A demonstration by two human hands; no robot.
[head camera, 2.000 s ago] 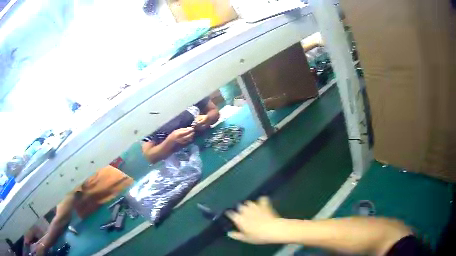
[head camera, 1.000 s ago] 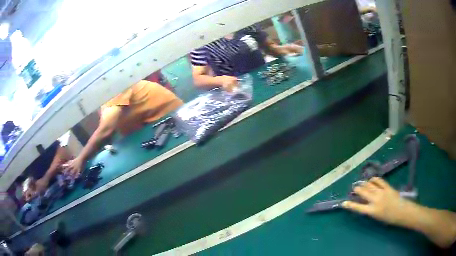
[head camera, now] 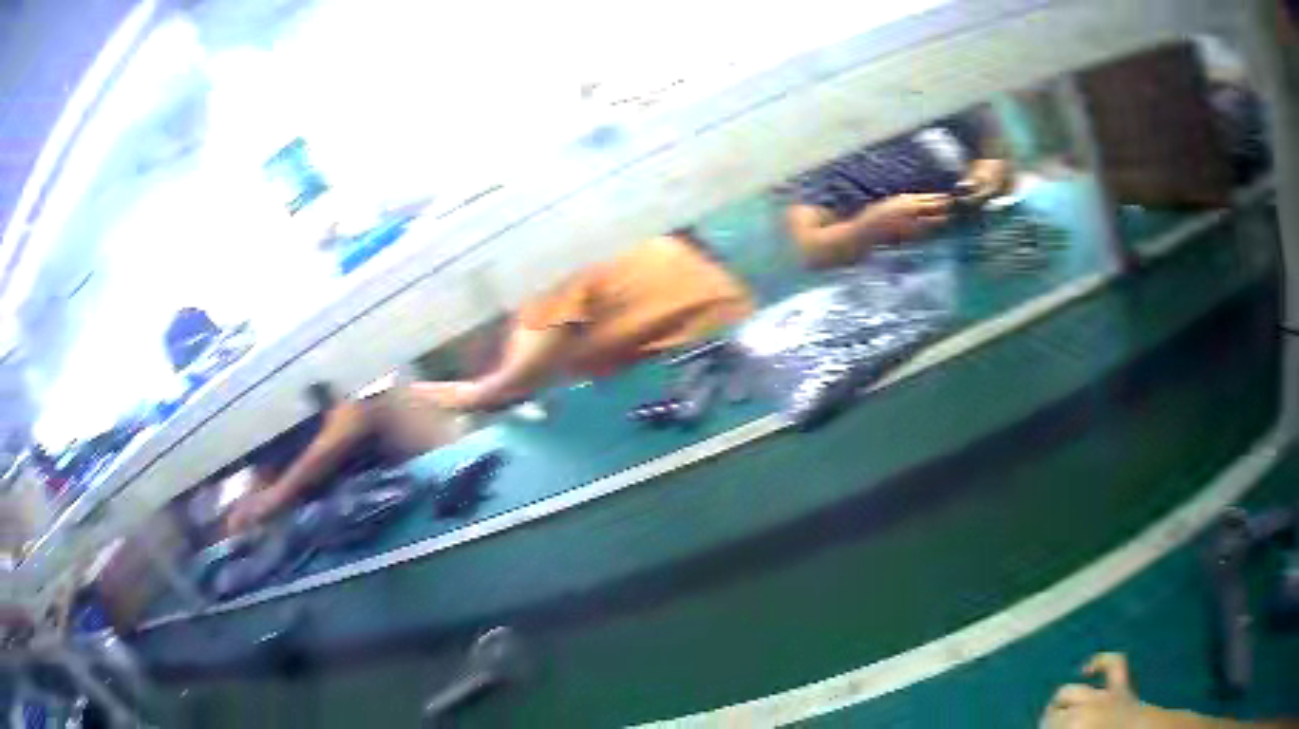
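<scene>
My right hand (head camera: 1104,701) is at the bottom right over the green bench, blurred and partly cut off by the lower edge. Its visible fingers are apart and nothing shows in them. My left hand is not in view. A grey fan unit (head camera: 1229,612) lies on the bench to the right of my hand, its handle pointing down the picture. Part of another dark piece (head camera: 1286,587) shows at the right edge. A single fan unit (head camera: 477,675) lies on the dark green conveyor belt (head camera: 855,548) at the lower left, blurred.
A pale edge rail (head camera: 983,634) runs between belt and bench. Across the belt are a shiny clear plastic bag (head camera: 855,335), dark handle parts (head camera: 691,385), a small metallic pile (head camera: 1019,245) and several people's arms. A pale shelf beam (head camera: 570,214) crosses above.
The view has swung left, so the scene sits further right. My right hand has come off the bench units and moved down, nearer the lower edge.
</scene>
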